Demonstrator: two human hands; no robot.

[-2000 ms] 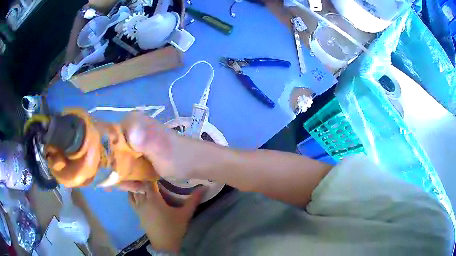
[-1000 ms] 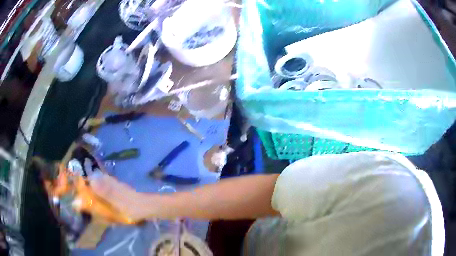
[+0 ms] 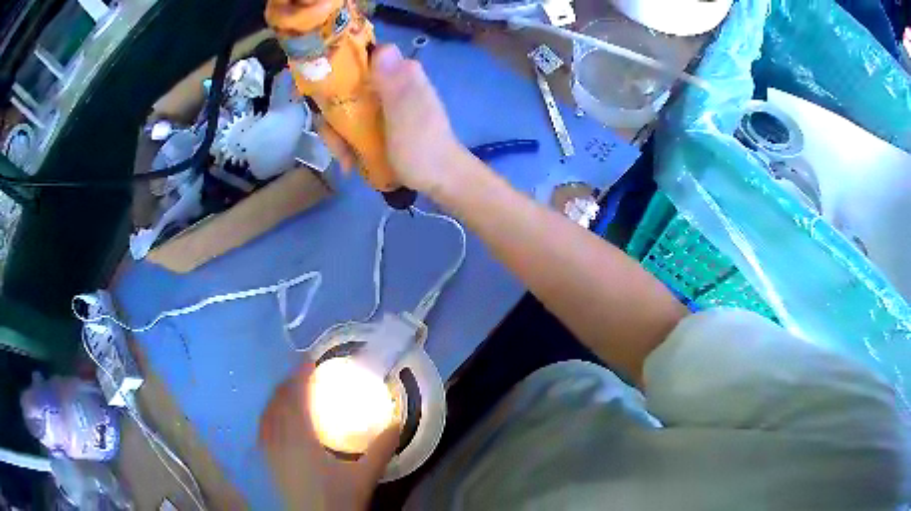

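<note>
A round white lamp housing (image 3: 432,399) with curved slots lies at the mat's near edge. A bright yellow-orange glow (image 3: 352,404) shows in its middle. My left hand (image 3: 318,454) is at the glowing part and the housing's near side; its fingertips are partly lost in the glare. My right hand (image 3: 405,125) grips the orange electric screwdriver (image 3: 345,95), its dark tip pointing down above the mat, away from the housing. A thin white cord (image 3: 220,298) loops over the mat to a small white connector (image 3: 396,334) at the housing.
A cardboard box (image 3: 240,222) of white parts stands at the left back. Nippers (image 3: 507,150) lie partly hidden behind my right wrist. A clear dish (image 3: 621,82) is at the far right. A turquoise-lined bin (image 3: 744,240) stands at the right. A power strip (image 3: 108,344) is at the left.
The view has swung back to the housing, which now glows. My right hand holds the screwdriver farther from the housing than two seconds ago, when it was above it.
</note>
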